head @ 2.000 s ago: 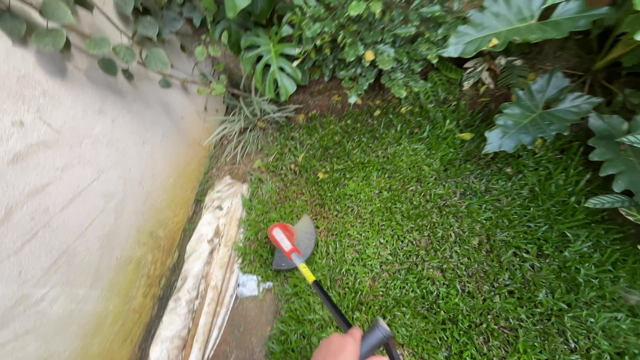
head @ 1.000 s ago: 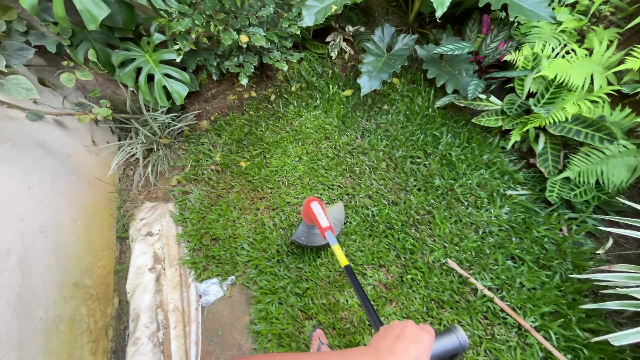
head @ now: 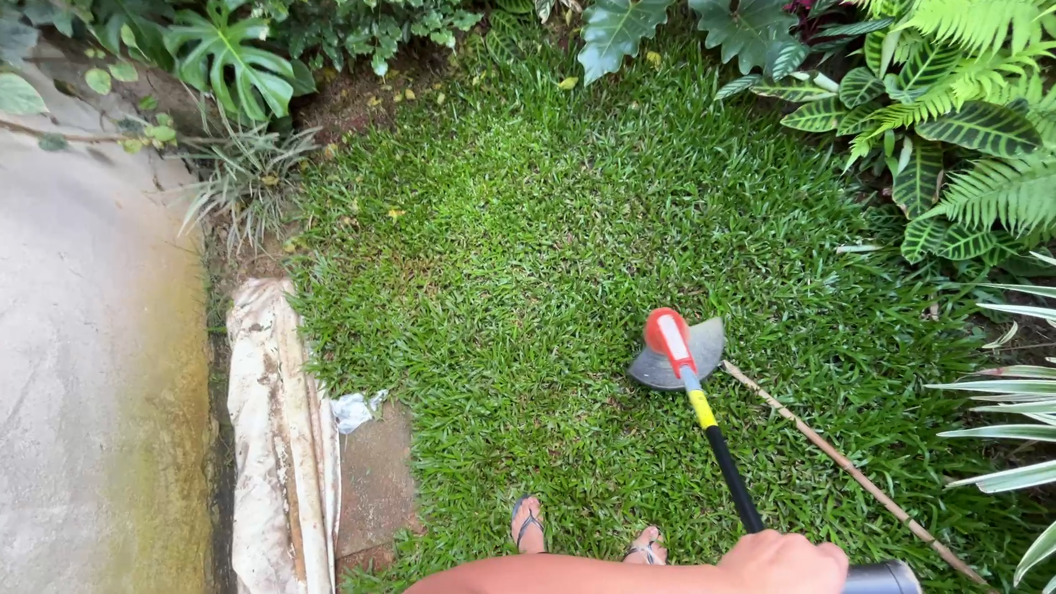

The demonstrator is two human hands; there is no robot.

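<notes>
My left hand point(head: 784, 563) is closed around a grip of a string trimmer, near the bottom edge, with the forearm reaching in from the left. A dark cylindrical part point(head: 883, 577) sticks out to the right of the fist. The black shaft point(head: 733, 478) with a yellow band runs up and left to the red and white trimmer head point(head: 670, 338). Its grey, half-round guard point(head: 681, 359) is just over the grass point(head: 528, 272). The cutting line cannot be made out. My right hand is outside the view.
A bamboo stick point(head: 841, 462) lies on the grass, right of the trimmer. My feet in flip-flops point(head: 528, 524) stand below. At left are a dirty white sheet point(head: 268, 429), a paving slab point(head: 375, 470) and a concrete wall point(head: 91, 330). Ferns point(head: 1006, 190) and broad-leaved plants border the grass.
The trimmer head has moved right over the grass, close to the stick's upper end. My left hand has stayed on the trimmer. The view has also shifted, and both feet now show.
</notes>
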